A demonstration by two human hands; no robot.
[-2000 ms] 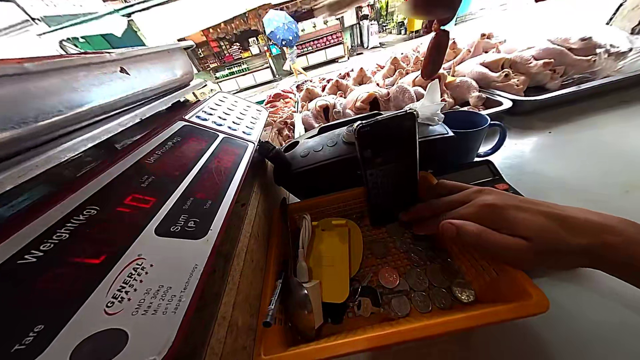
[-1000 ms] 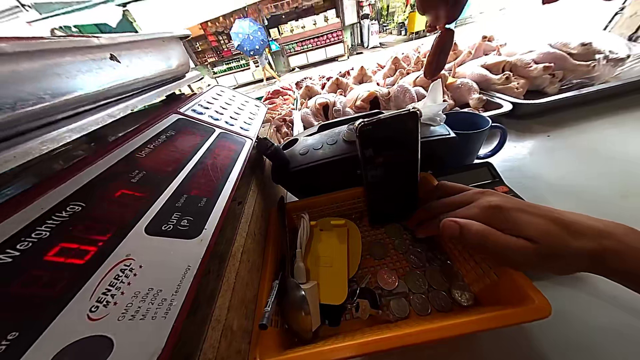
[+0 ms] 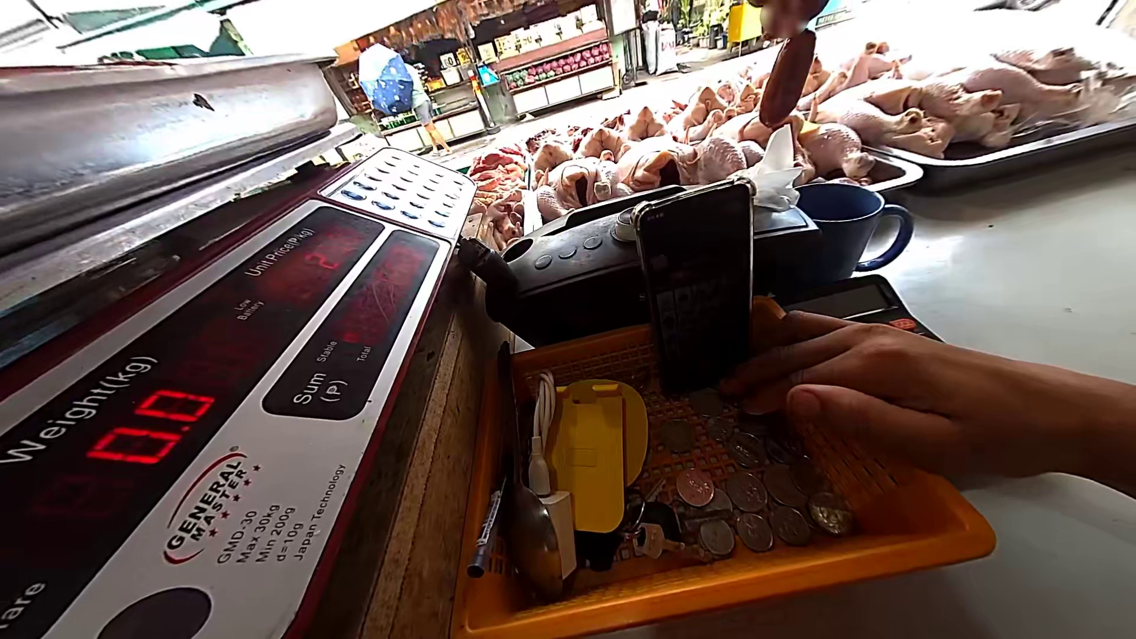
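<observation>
My right hand (image 3: 887, 390) comes in from the right, palm down, over the right side of an orange plastic basket (image 3: 967, 532). Its fingertips lie in shadow by the lower right edge of an upright smartphone (image 3: 697, 284); whether they grip anything cannot be told. The phone leans against a black device with buttons (image 3: 568, 266). Coins (image 3: 747, 490) lie in the basket below my hand, with keys (image 3: 652, 540), a yellow flat object (image 3: 590, 453), a metal spoon (image 3: 532, 541), a white charger with cable (image 3: 557, 524) and a pen (image 3: 485, 532). My left hand is out of view.
A digital weighing scale (image 3: 293, 426) fills the left. Behind the basket are a blue mug (image 3: 839, 222) and a calculator (image 3: 852, 302). Raw chickens (image 3: 657, 164) lie beyond, some on metal trays (image 3: 1021, 146). A sausage (image 3: 788, 80) hangs above. A person with a blue umbrella (image 3: 386, 80) is farther off.
The red digits on the scale display have changed. The person with the umbrella has moved left in the background. My right hand stays by the phone and the basket.
</observation>
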